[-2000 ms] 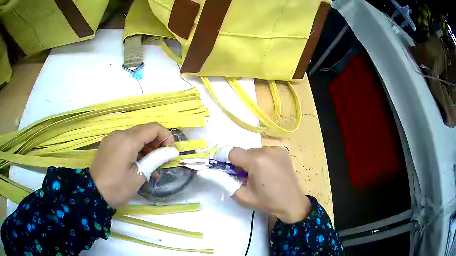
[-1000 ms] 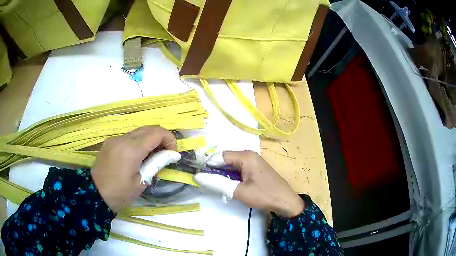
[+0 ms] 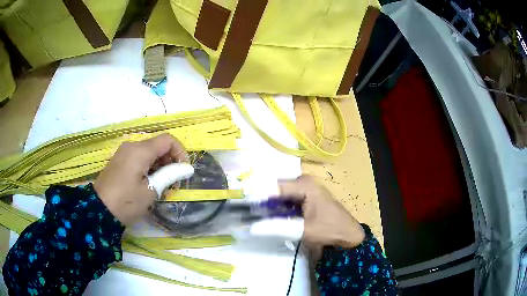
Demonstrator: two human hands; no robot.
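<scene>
My left hand, with white wraps on its fingers, holds a yellow strap whose end sticks out over a round container with a clear rim, dark grey inside and bits of thread. My right hand is blurred and holds purple-handled thread snips, blades towards the container, apart from the strap. A thick bundle of yellow straps lies above my left hand. Several loose straps lie below the container.
Yellow bag bodies with brown bands stand at the back. Thin strap loops hang onto the table. A khaki tab lies on the white sheet. A red item is at the right, beside a white cloth-covered surface.
My right hand and the snips have moved right, away from my left hand. My left hand has moved slightly left and up, uncovering more of the container. Another strap end lies among those below.
</scene>
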